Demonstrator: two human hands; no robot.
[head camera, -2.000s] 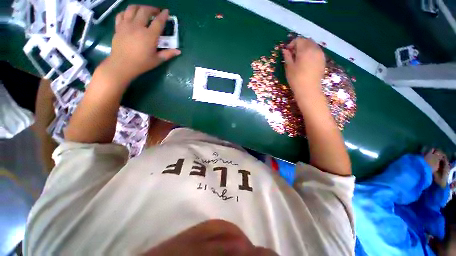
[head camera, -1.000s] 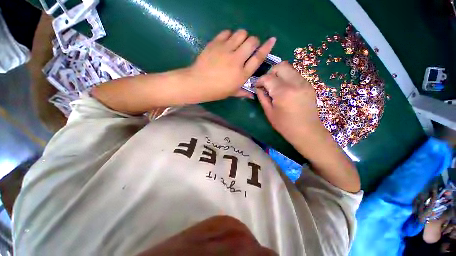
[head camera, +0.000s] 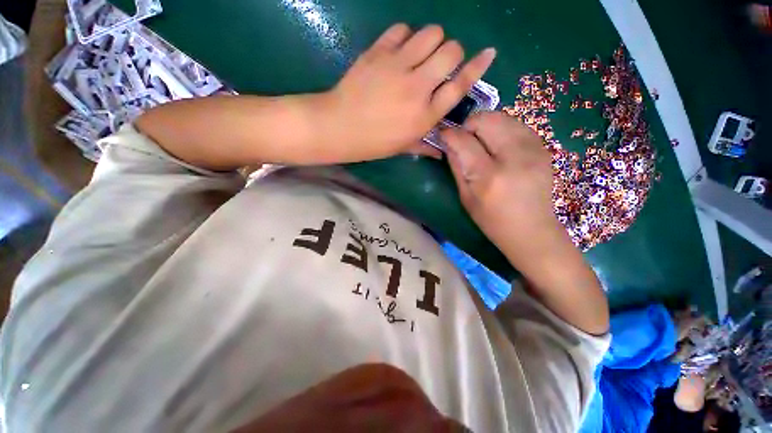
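Note:
A white plastic frame (head camera: 484, 95) lies between my hands above the green bench, mostly covered by fingers; its dark window shows between them. My left hand (head camera: 398, 93) holds the frame from the left, index finger stretched along its far side. My right hand (head camera: 499, 156) is at the frame's near right end, fingertips pinched against it; whether a small part is between them cannot be told. The heap of small coppery parts (head camera: 603, 182) lies on the bench right of my right hand.
A box of jumbled white frames (head camera: 127, 76) is at the upper left. A pale strip (head camera: 669, 101) runs along the right, with a part-assembled unit (head camera: 730, 134) beyond it. A pale metal support (head camera: 736, 216) crosses there. A person in blue sleeves (head camera: 639, 338) sits at the lower right.
Two seconds ago my left hand was on a frame at the left and my right hand in the heap. Both hands have since met at a frame. In the last second they have barely moved.

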